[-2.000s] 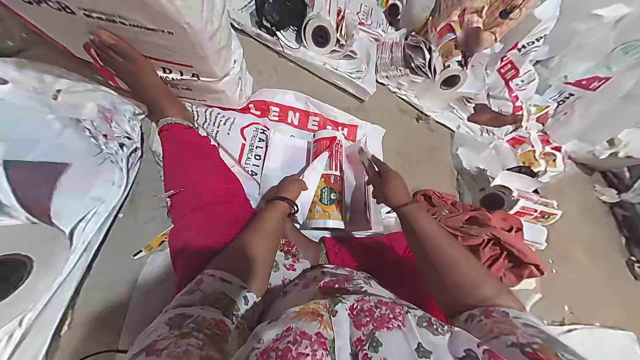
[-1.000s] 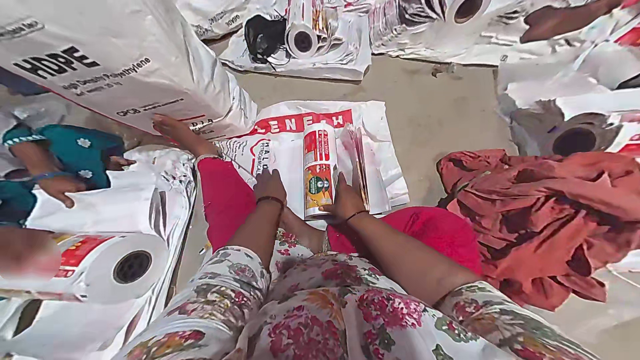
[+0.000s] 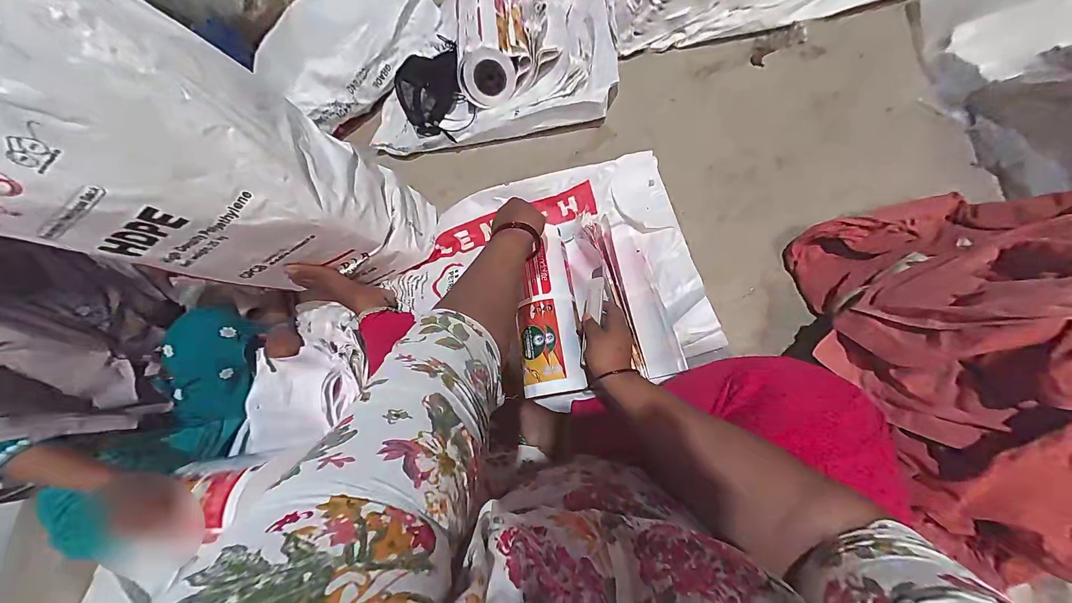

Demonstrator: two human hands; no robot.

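Note:
A roll of printed plastic film [image 3: 544, 335], red, orange and white, lies lengthwise before me on a spread white woven sack [image 3: 691, 293] with a red band. My left hand [image 3: 521, 219] is at the far end of the roll, palm down; its fingers are hidden by the hand itself. My right hand [image 3: 610, 339] holds a narrow pale flat piece [image 3: 594, 303], which I cannot identify, close against the roll's right side. Right of that hand, several folded film sheets [image 3: 620, 276] lie on the sack.
A large filled HDPE sack [image 3: 193, 142] stands at the left, my bare foot against it. Another person's teal sleeve [image 3: 209, 352] is beyond my left arm. Rust-red cloth [image 3: 946, 335] lies heaped at right. Farther off, another film roll [image 3: 488, 77] and a black bag [image 3: 425, 92] rest on sacking.
My left hand has moved from beside the roll's near part to its far end. My right hand stays at the roll's right side.

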